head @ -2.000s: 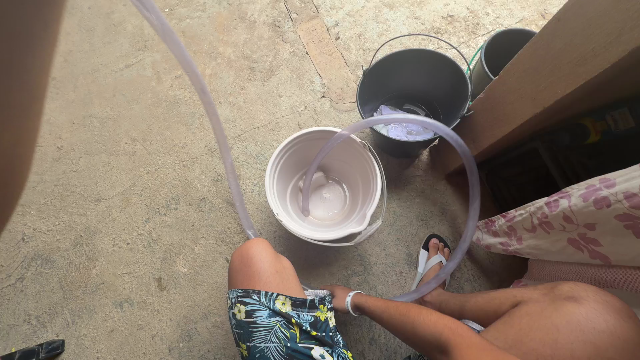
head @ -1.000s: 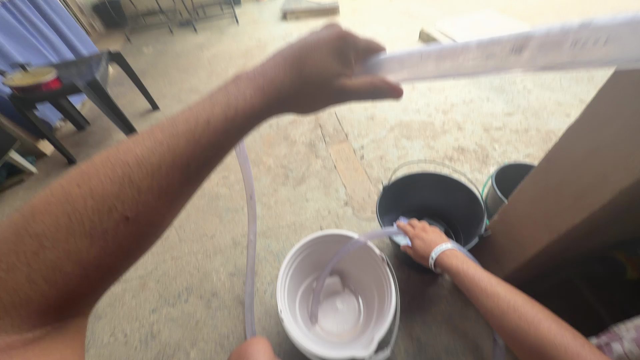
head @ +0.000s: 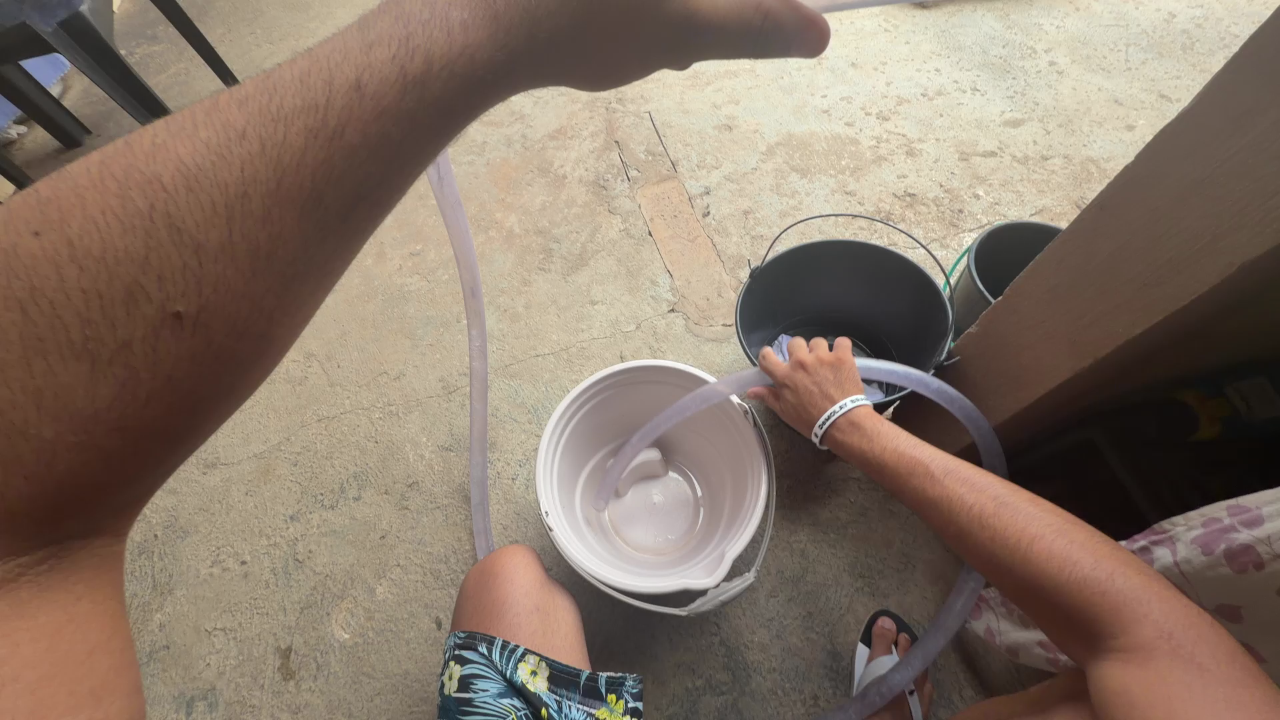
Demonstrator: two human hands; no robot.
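Observation:
My left hand (head: 690, 35) is raised at the top edge, partly cut off. A length of clear plastic hose (head: 865, 3) runs from its fingers. Lower down, my right hand (head: 815, 385), with a white wristband, grips the looping clear hose (head: 930, 385) over the near rim of a black bucket (head: 845, 275). A bit of lilac cloth (head: 781, 346) shows at its fingers. The hose's end dips into a white bucket (head: 570, 450), where some clear liquid and a pale object (head: 642, 470) lie. Another stretch of hose (head: 475, 350) hangs left of the white bucket, beside my knee.
A second dark bucket (head: 1005, 262) stands behind the black one, against a brown panel (head: 1130, 240). Floral cloth (head: 1220, 560) hangs at the lower right. Dark furniture legs (head: 110, 70) are at the upper left. A foot in a flip-flop (head: 885, 655) is below.
Two seconds ago my right hand was by the shorts; now it grips the hose at the black bucket. My left forearm has come across the upper view. The view has tilted down since one second ago.

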